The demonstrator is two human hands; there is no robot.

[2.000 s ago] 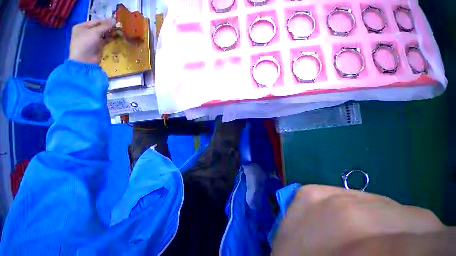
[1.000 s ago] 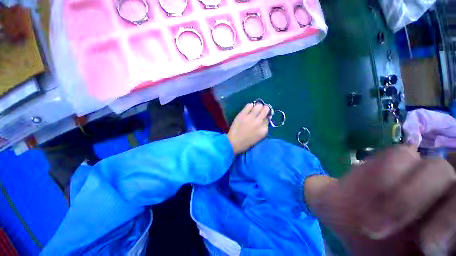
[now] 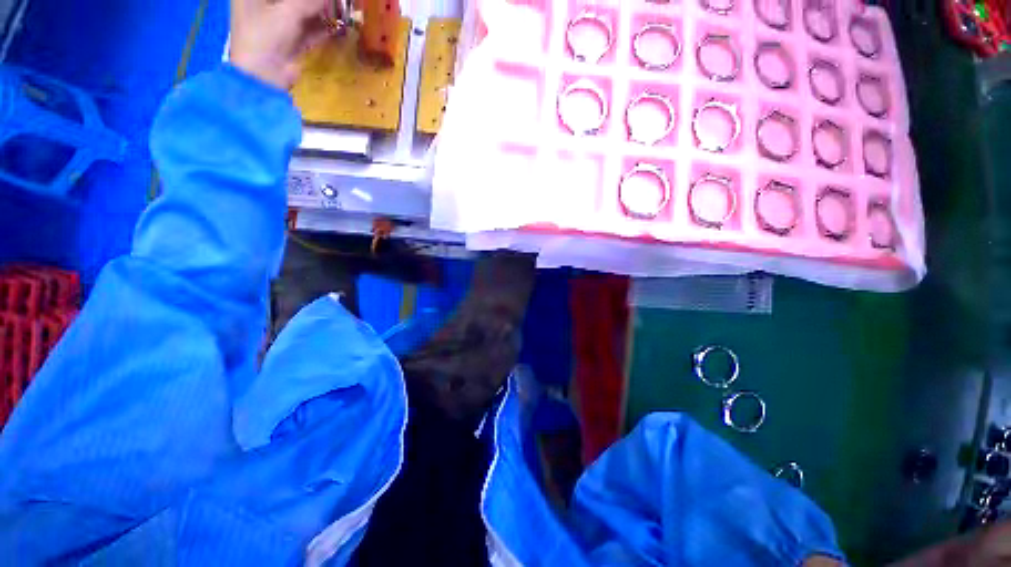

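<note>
My left hand [image 3: 272, 39] is at the top edge, partly cut off. A shiny silver watch case [image 3: 344, 14] shows only in part at its fingertips, beside the orange-brown fixture block [image 3: 378, 31] on the yellow base plate [image 3: 360, 94]. My right hand [image 3: 976, 554] is mostly cut off at the lower right corner; its fingers are hidden. The pink tray [image 3: 527, 227] holds rows of watch cases, one per filled pocket. Several pockets at its left hold none. Loose watch cases [image 3: 716, 366] lie on the green bench [image 3: 687, 321].
A translucent textured sheet [image 3: 710, 292] lies by the tray's front edge. The white machine housing [image 3: 383, 194] is under the plates. Dark small parts [image 3: 990, 465] are at the far right. A blue stool [image 3: 55, 133] and red crates [image 3: 39, 321] stand on the left.
My left hand has moved from the loose watch cases on the bench back to the fixture at the upper left. My right hand has moved toward the lower right corner. The view has swung left.
</note>
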